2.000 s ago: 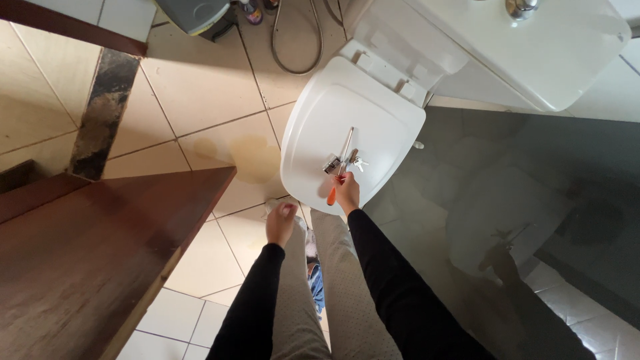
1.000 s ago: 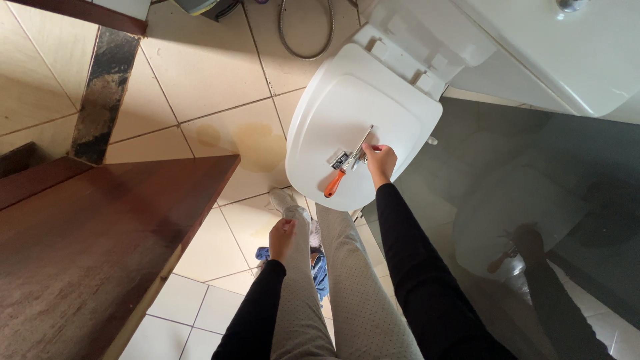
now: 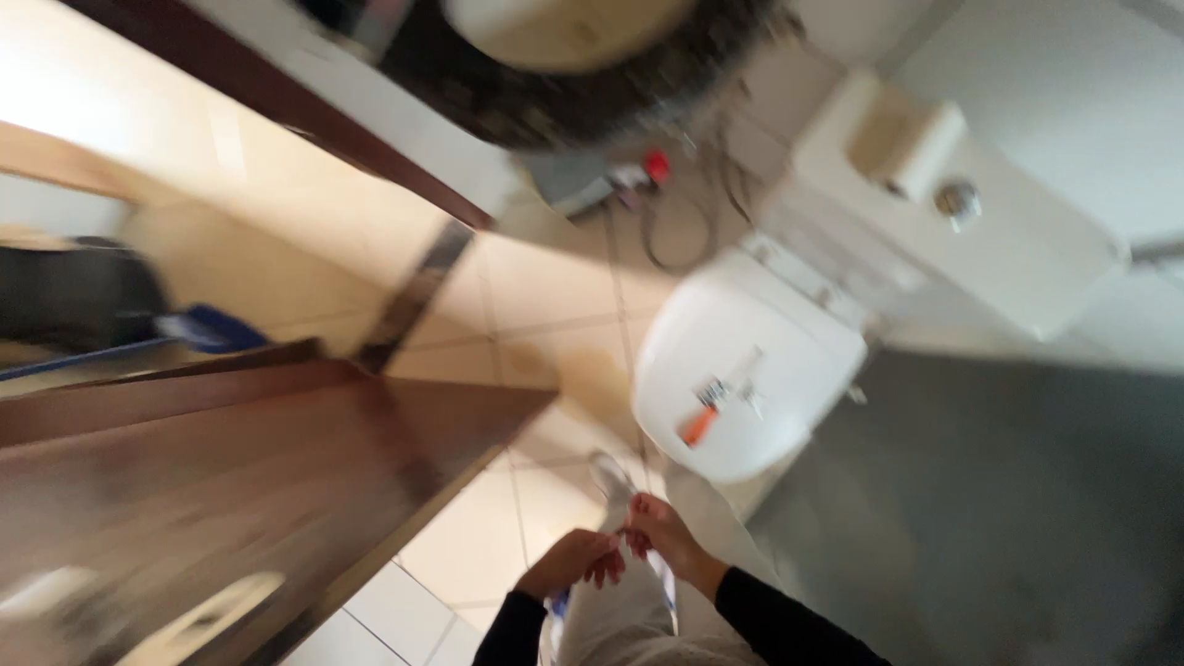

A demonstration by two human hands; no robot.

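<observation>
My left hand (image 3: 581,558) and my right hand (image 3: 664,535) meet in front of my legs, fingertips close together; blur hides whether something small is between them. Beyond them, on the closed white toilet lid (image 3: 675,342), lies a screwdriver with an orange handle (image 3: 698,425), its shaft pointing away from me. Against the screwdriver rests a small metal part (image 3: 712,392), and just right of it are small metal pieces, perhaps keys (image 3: 751,400), too blurred to name surely.
The toilet cistern (image 3: 1008,240) with its round chrome button stands behind the lid. At left is a brown wooden door (image 3: 277,462). A dark round-edged counter (image 3: 555,120) is at the top, with a hose (image 3: 680,264) on the floor below. A dark glossy panel (image 3: 971,509) stands at right.
The view has swung left and widened. My right hand has come off the things on the lid and back beside my left hand. The screwdriver, held two seconds ago, lies on the lid.
</observation>
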